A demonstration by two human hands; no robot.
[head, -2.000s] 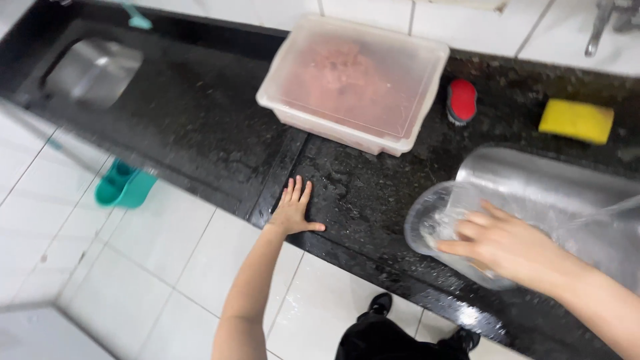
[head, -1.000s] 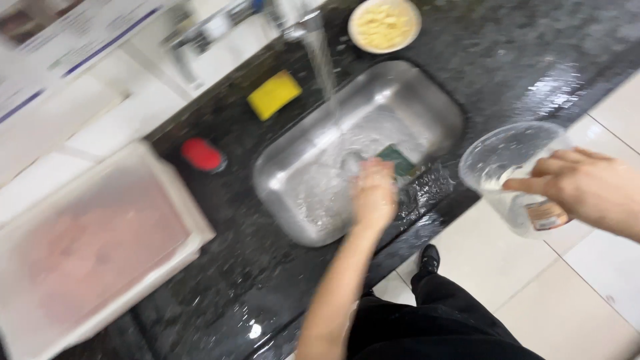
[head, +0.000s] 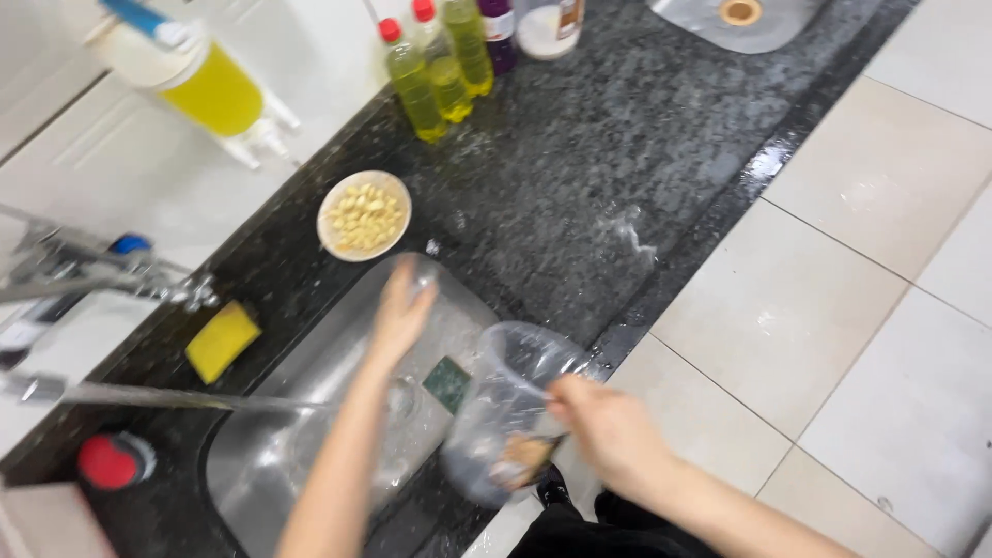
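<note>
My right hand (head: pixel 608 426) grips the rim of a clear plastic tub (head: pixel 488 418) bearing a label, tilted over the sink's front edge. My left hand (head: pixel 403 310), blurred, is over the far end of the steel sink (head: pixel 271 449), its fingers apart; I see nothing in it. A green scouring pad (head: pixel 447 384) lies in the basin between the hands. Water streams from the faucet (head: pixel 35 387) into the sink. A bowl of peeled garlic cloves (head: pixel 364 215) stands just beyond my left hand.
Behind the sink lie a yellow sponge (head: pixel 222 342) and a red-backed brush (head: pixel 108 462). Bottles of yellow-green liquid (head: pixel 415 85) stand by the wall, under a wall dispenser (head: pixel 217 93). A second steel basin (head: pixel 744 31) is at the top right. A box corner (head: pixel 50 523) shows bottom left.
The view has swung right along the counter. My left hand has left the scouring pad and moved towards the garlic bowl. My right hand has brought the tub to the sink's edge.
</note>
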